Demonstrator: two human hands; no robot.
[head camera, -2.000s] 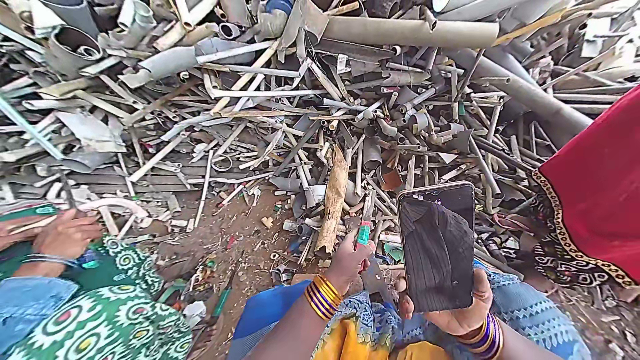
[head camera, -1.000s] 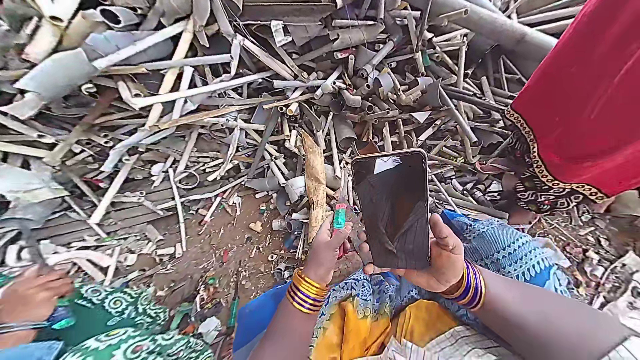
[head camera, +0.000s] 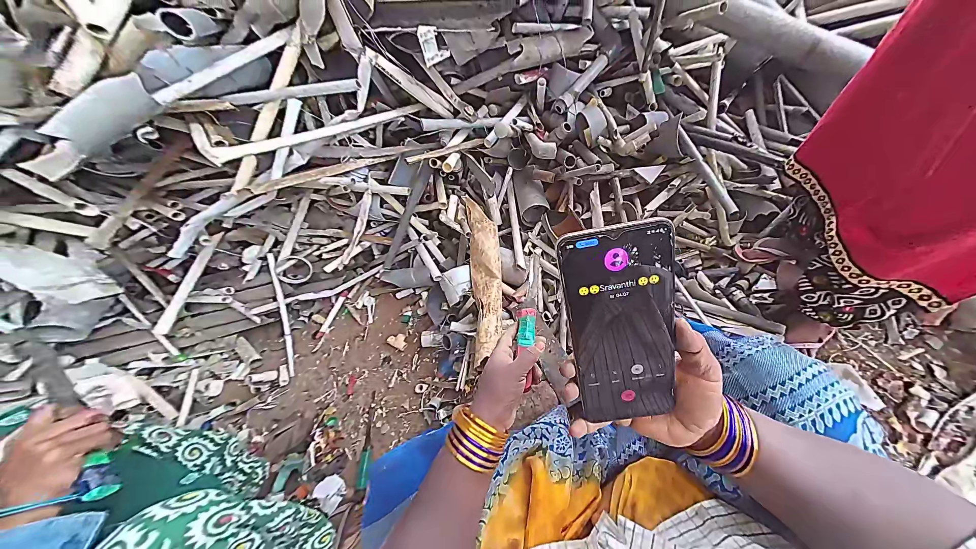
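Observation:
My right hand (head camera: 690, 389) holds a smartphone (head camera: 619, 328) upright, its fingers behind and at the sides; the lit screen shows a call display. My left hand (head camera: 505, 381), just left of the phone, grips a slim tool (head camera: 526, 326) with a red and green handle and a narrow metal end pointing up. Which kind of tool it is I cannot tell. A flat grey piece (head camera: 550, 374) lies between the two hands; its hold is partly hidden. Just beyond my left hand stands a split, brownish length of pipe or wood (head camera: 486, 274).
A large heap of scrap plastic pipes (head camera: 366, 145) spreads ahead. At lower left, a co-worker's hand (head camera: 57, 454) holds a dark object over green patterned cloth (head camera: 213, 503). Red cloth with a patterned border (head camera: 907, 160) hangs at the right. Littered soil (head camera: 389, 351) lies before me.
The phone screen, dark in both earlier frames, is now lit. The phone has stayed in my right hand and the tool in my left.

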